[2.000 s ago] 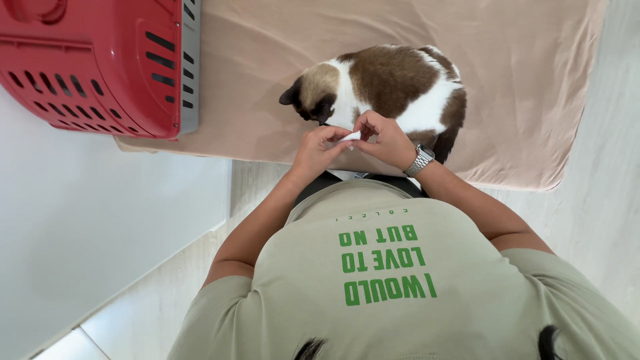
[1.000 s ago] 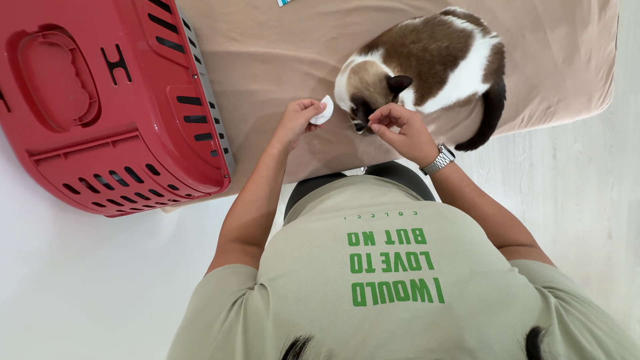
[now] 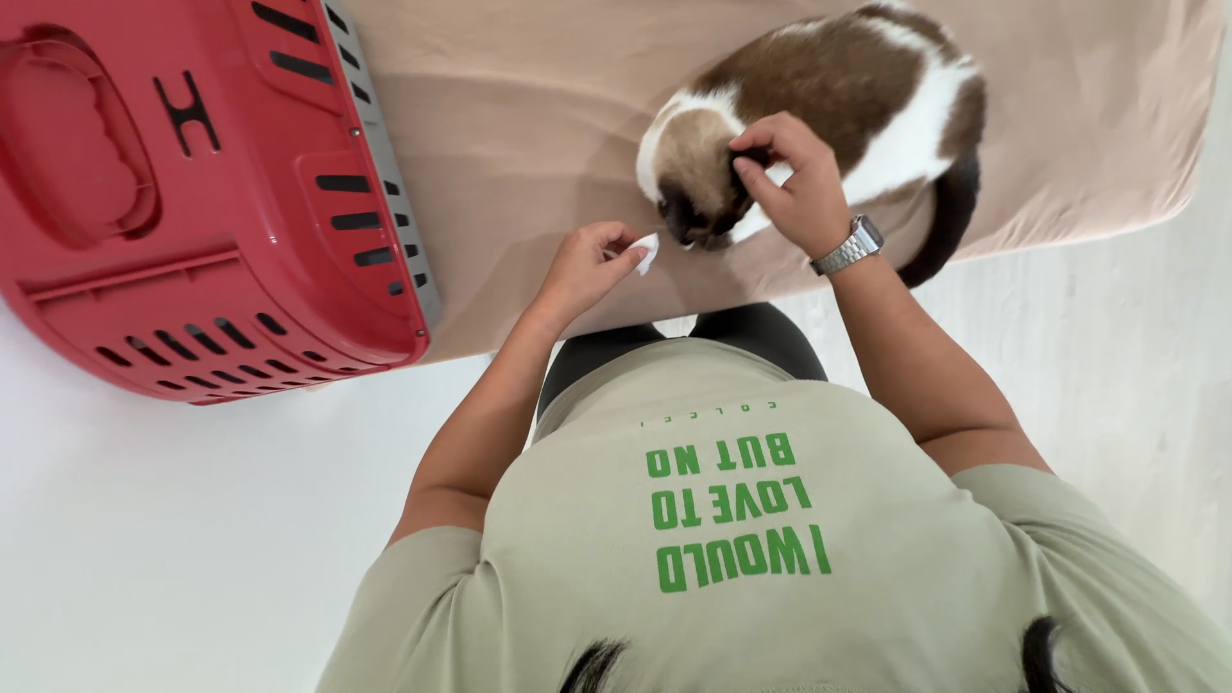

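A brown and white cat (image 3: 828, 87) with a dark face lies curled on the beige sheet of a bed or padded surface, its head low and toward me. My right hand (image 3: 794, 183), with a metal-banded watch on its wrist, pinches the cat's dark ear between thumb and fingers. Just left of the cat's face, my left hand (image 3: 592, 269) holds a small white cotton pad (image 3: 648, 253) by its edge. The pad looks folded or bent and does not touch the cat. Part of the ear is hidden behind my right fingers.
A red plastic pet carrier (image 3: 221, 231) with slotted sides and a grey base stands at the left on the beige sheet (image 3: 520, 115). The sheet's near edge runs just in front of my legs. Pale flooring (image 3: 1107, 346) shows at the right.
Two seconds ago both hands were together at the white pad; they have since parted. My right hand has come onto the cat's ear. The view has shifted, showing more of the carrier.
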